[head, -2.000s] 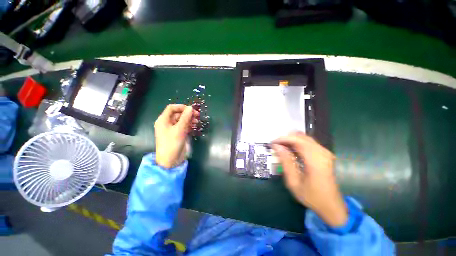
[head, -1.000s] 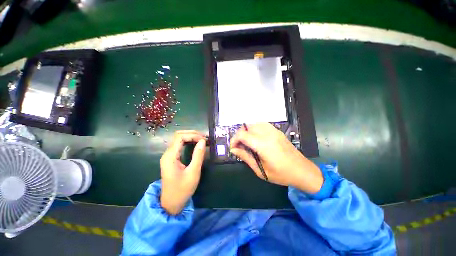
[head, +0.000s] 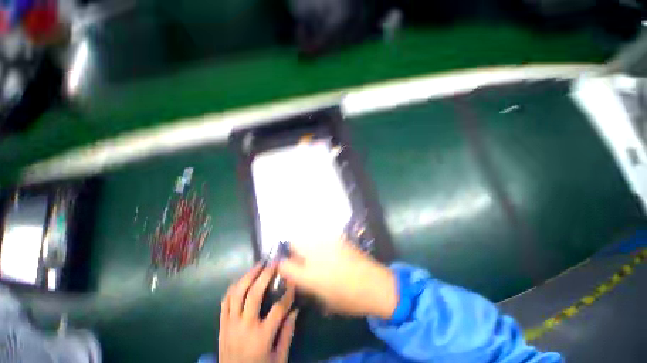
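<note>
The open device point(head: 301, 188) with its large white panel lies in its black tray, and the view is blurred by motion. My right hand point(head: 337, 275) covers the near end of the device, its fingertips over the circuit board area; whether it holds the tweezers cannot be seen. My left hand point(head: 257, 312) is at the near left corner of the device, fingers bent, close to my right fingertips. Whether it holds a part is too blurred to tell. The pile of small red wired components point(head: 181, 237) lies on the bench left of the device.
A second device in a black tray point(head: 25, 241) lies at the far left. The blurred white fan point(head: 50, 340) is at the lower left. The green belt with pale edging point(head: 404, 96) runs behind. A white object point(head: 616, 135) stands at the right edge.
The view has turned, so the device sits further left and is tilted. My left hand has come from beside the tray to its near corner, close to my right hand. The tweezers no longer show.
</note>
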